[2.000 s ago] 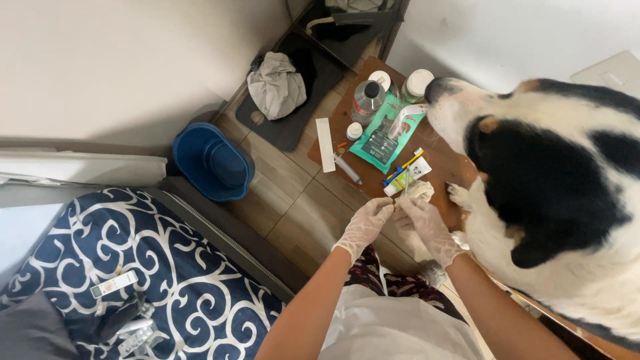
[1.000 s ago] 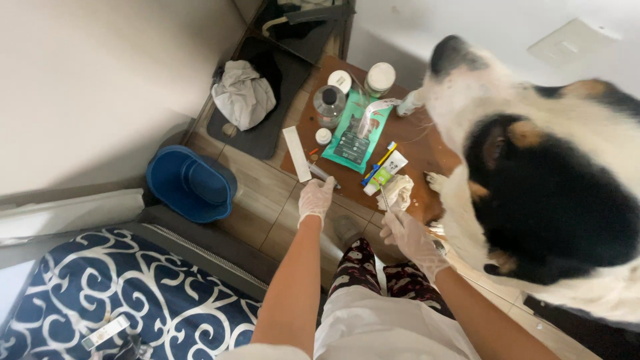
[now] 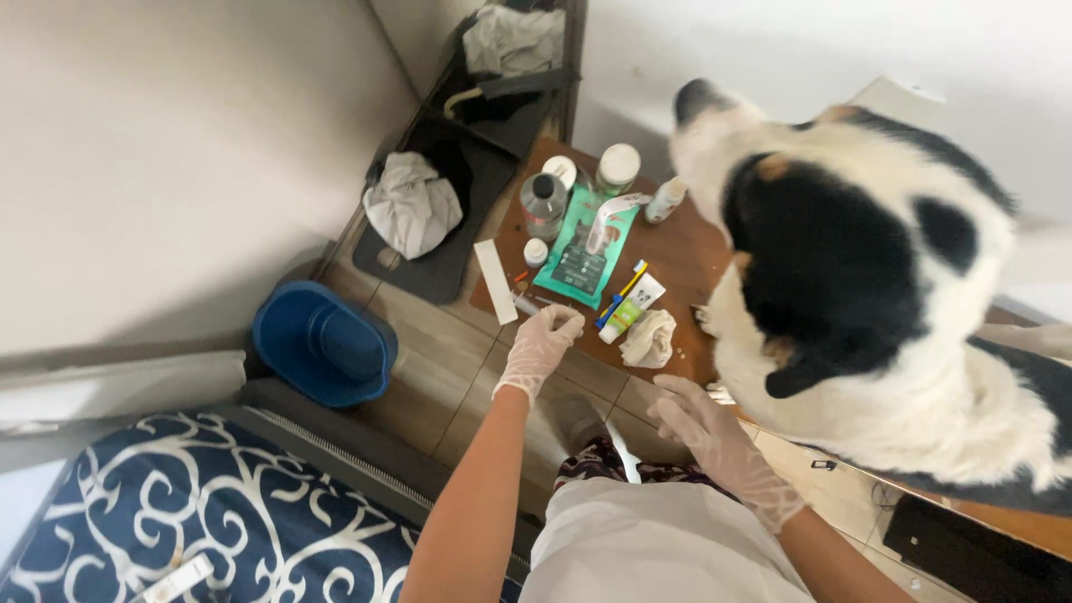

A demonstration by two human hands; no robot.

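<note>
My left hand (image 3: 546, 342), in a thin translucent glove, is at the near edge of a brown wooden table (image 3: 699, 251), over the end of a clear syringe-like tube (image 3: 525, 305); whether it grips anything is hidden. My right hand (image 3: 695, 423), also gloved, hangs below the table's edge with its fingers apart. Near them lie a yellow and blue toothbrush (image 3: 621, 295), a white and green tube (image 3: 634, 308) and a crumpled whitish cloth (image 3: 650, 339). Farther back are a teal wipes packet (image 3: 586, 251), a clear bottle with a black cap (image 3: 543, 208) and a white strip (image 3: 496, 282).
A large black and white dog (image 3: 837, 276) sits close on the right. White-lidded jars (image 3: 619, 167) and a small bottle (image 3: 667, 201) stand at the table's back. On the left are a blue basin (image 3: 325, 343), a grey mat with a crumpled cloth (image 3: 412, 205), and a patterned bed (image 3: 193, 502).
Two seconds ago my hands were together by the crumpled cloth; they are now apart. My left hand went to the tube end at the table's edge. The dog's head has risen off the jars.
</note>
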